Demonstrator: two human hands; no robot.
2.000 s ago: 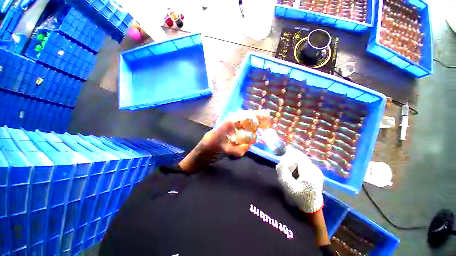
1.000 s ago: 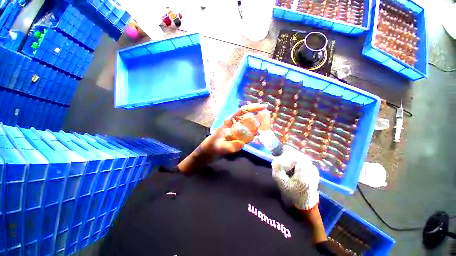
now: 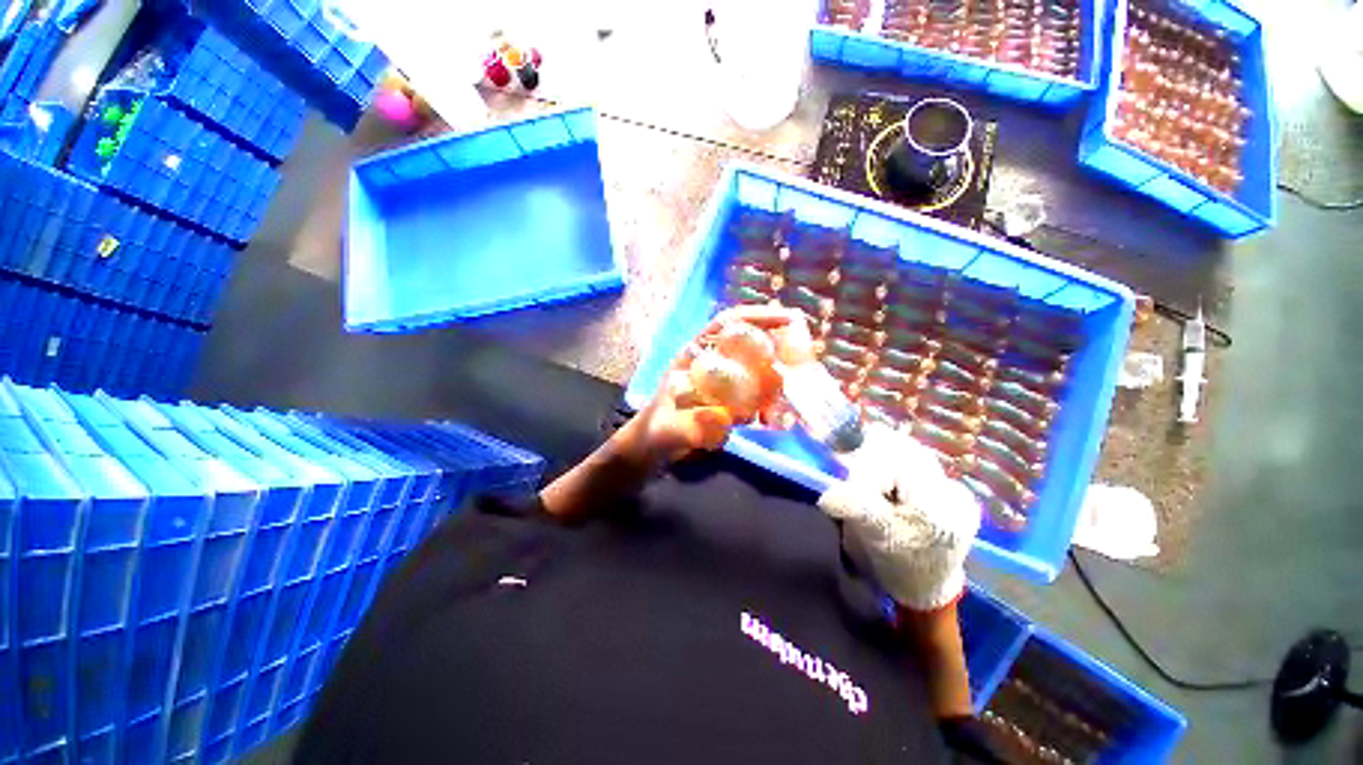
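Observation:
My left hand [image 3: 695, 392] is bare and shut on glossy orange fish-shaped pieces [image 3: 733, 374], in front of the filled tray's lower left edge. How many it holds cannot be told. My right hand [image 3: 909, 516], in a white knit glove with a red cuff edge, is shut on a syringe [image 3: 819, 404] with a whitish barrel and dark rear end. The syringe points up-left to the pieces; whether its tip touches them is blurred. The blue filled tray [image 3: 1099, 404] holds rows of glossy brown and grey fish-shaped pieces.
An empty blue tray [image 3: 486, 224] lies left. A dark pot [image 3: 939, 135] stands on a black hot plate [image 3: 845, 135] behind the main tray. Another syringe [image 3: 1191, 366] and a white cup [image 3: 1118, 523] lie right. Filled trays [image 3: 957, 75] sit behind. Stacked crates [image 3: 195, 553] stand left.
My left hand's fingers have curled in more around the pieces. My gloved right hand and the syringe have shifted slightly to the right.

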